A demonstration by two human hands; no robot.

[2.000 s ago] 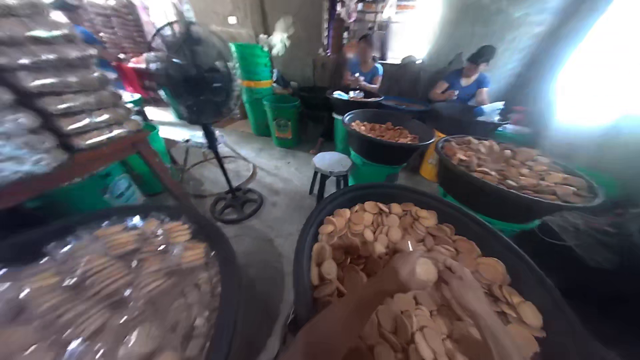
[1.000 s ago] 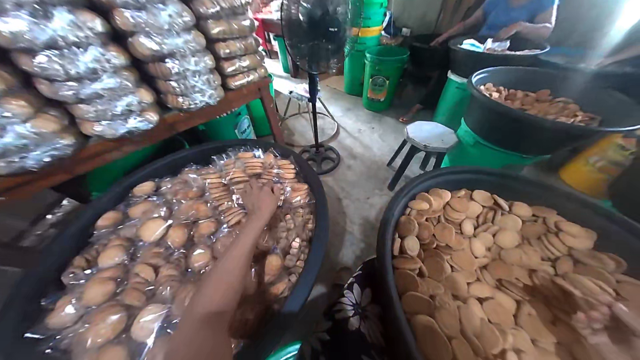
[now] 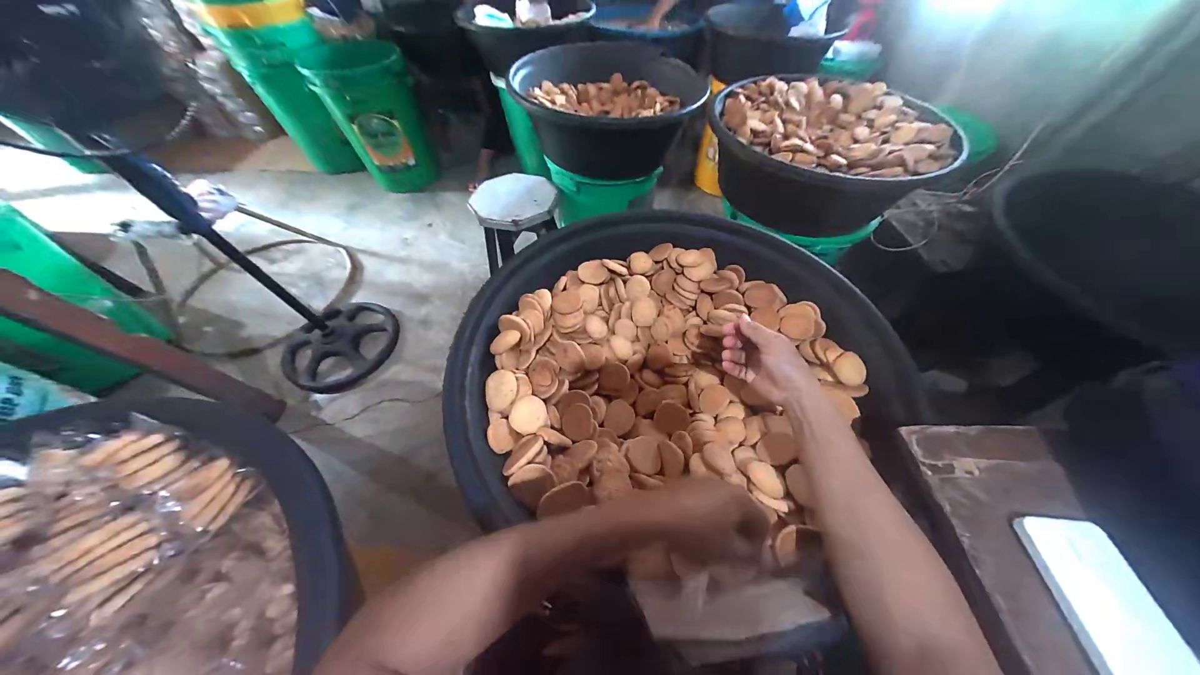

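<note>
A large black tub [image 3: 473,375] holds a heap of flat round brown cookies [image 3: 642,394]. Over the right half of the heap, my right hand [image 3: 764,361] has its fingers curled at some cookies; a cookie seems to be between thumb and fingers. My left hand [image 3: 717,525], blurred, is lower down at the near side of the tub, crossing toward the right forearm; what it holds cannot be made out. Just beneath it lies a blurred clear plastic bag [image 3: 722,605]. At the lower left, a second black tub [image 3: 323,525] contains plastic-wrapped stacks of cookies [image 3: 122,525].
Beyond the tub stand a stool [image 3: 514,202], a black basin of cookies [image 3: 609,141] and another full basin [image 3: 839,202]. A fan's round base [image 3: 340,347] is on the floor at left, near green buckets [image 3: 380,122]. A white phone-like object [image 3: 1106,591] lies on a brown surface [image 3: 975,469].
My left hand has moved from the tub of wrapped cookies to the tub of loose ones. The view has swung right.
</note>
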